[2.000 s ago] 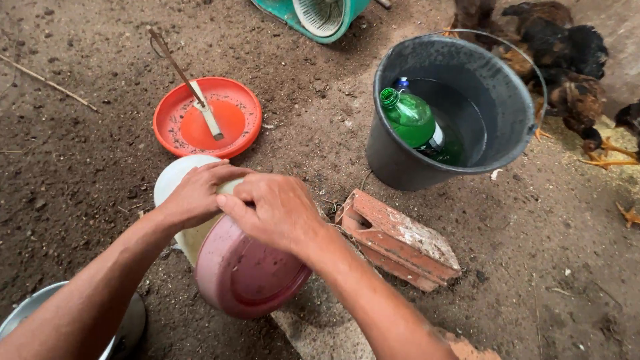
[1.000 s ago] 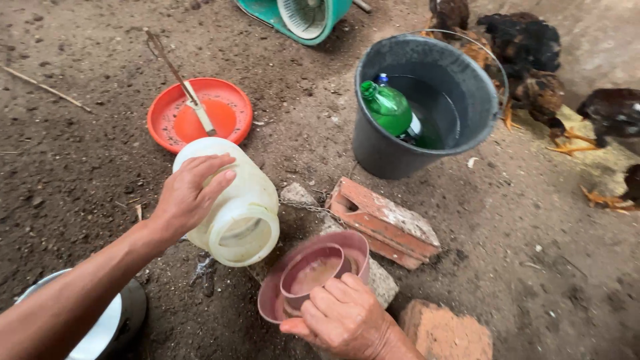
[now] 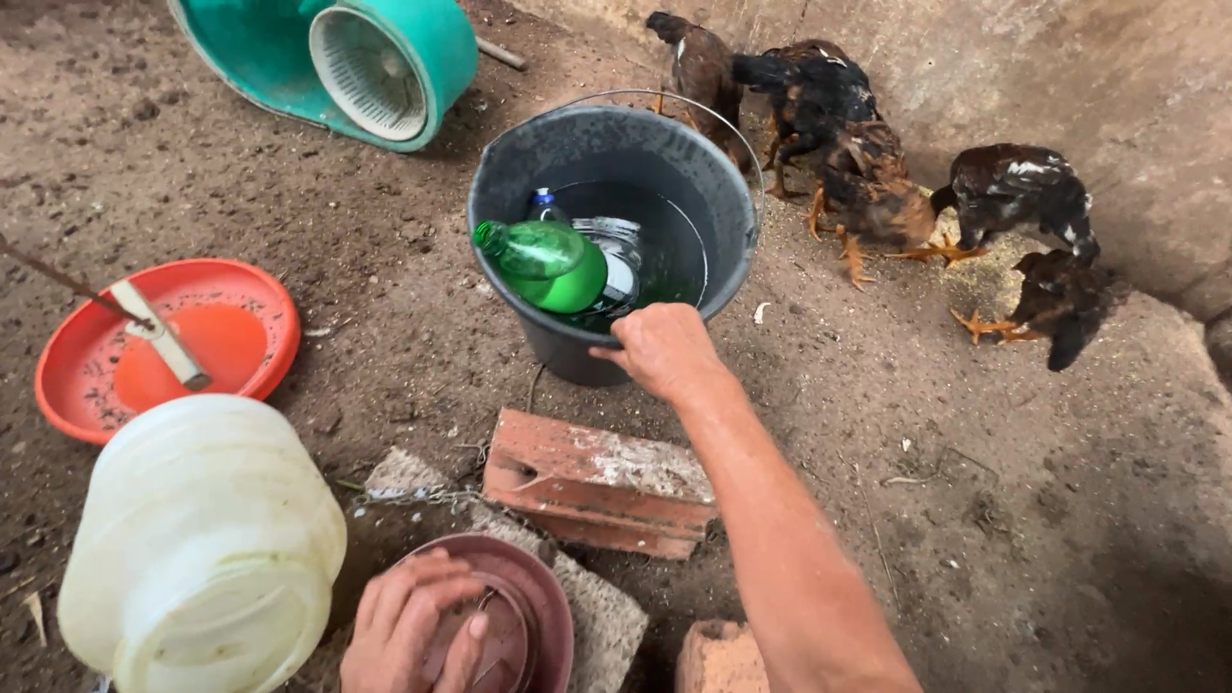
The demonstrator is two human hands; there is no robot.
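My right hand point(image 3: 669, 354) grips the near rim of a dark plastic bucket point(image 3: 568, 358) that holds water. A green plastic bottle point(image 3: 539, 265) and a second bottle with a blue cap point(image 3: 544, 200) lean inside it. My left hand point(image 3: 419, 621) rests with spread fingers over a reddish round drinker base point(image 3: 553, 602); whether it grips the base cannot be told. Left of that hand, a translucent white plastic jar point(image 3: 217, 520) lies on its side on the dirt.
Hollow bricks point(image 3: 597, 481) lie between bucket and base, with another brick piece point(image 3: 722, 659) nearby. An orange dish point(image 3: 274, 298) is at left, a teal plastic container point(image 3: 443, 67) behind. Several chickens point(image 3: 1020, 197) stand by the wall at right.
My right hand has left the reddish base and taken hold of the bucket's rim. My left hand has moved from the jar to the base. The view has shifted.
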